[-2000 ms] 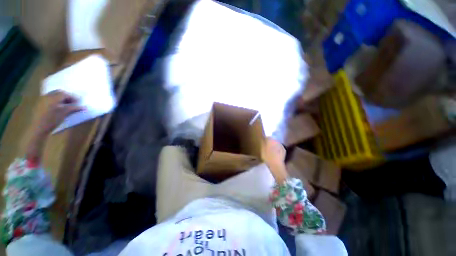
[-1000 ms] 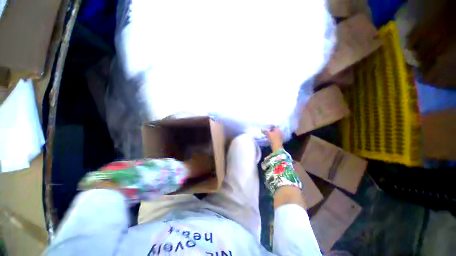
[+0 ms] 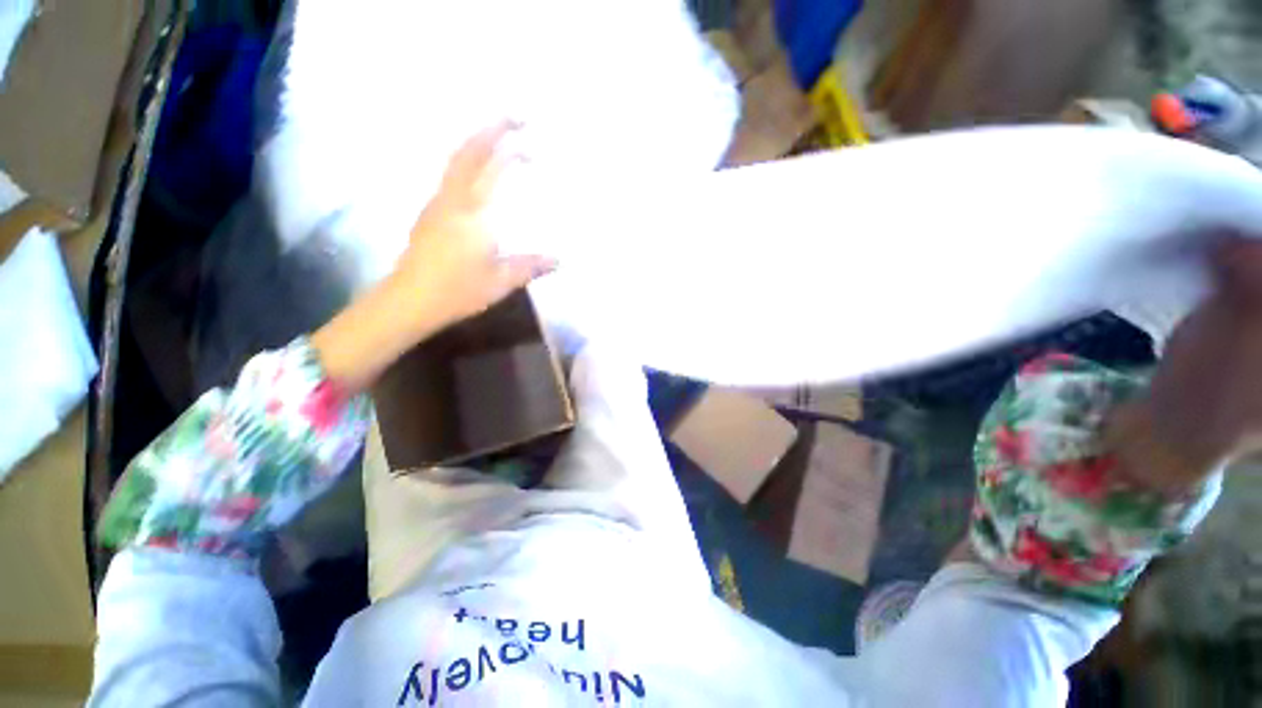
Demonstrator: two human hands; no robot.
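A long white foam sheet (image 3: 913, 256) stretches from the bag of foam sheets (image 3: 485, 69) out to the right. My right hand (image 3: 1218, 360), blurred at the right edge, grips its far end. My left hand (image 3: 464, 242) is over the bag's near side, above the carton, thumb and fingers apart; the glare hides whether it touches the foam. The open brown carton (image 3: 478, 394) stands between my thighs, its mouth facing up.
Cardboard boxes (image 3: 837, 498) lie on the floor at right. A pale round spool (image 3: 886, 609) is by my right sleeve. A white foam pad (image 3: 39, 353) lies on the cardboard-covered table (image 3: 42, 553) at left. The yellow crate (image 3: 835, 111) is mostly covered.
My left hand has come out of the carton and moved up to the bag. My right hand has swung far right from the bag, drawing out a foam sheet.
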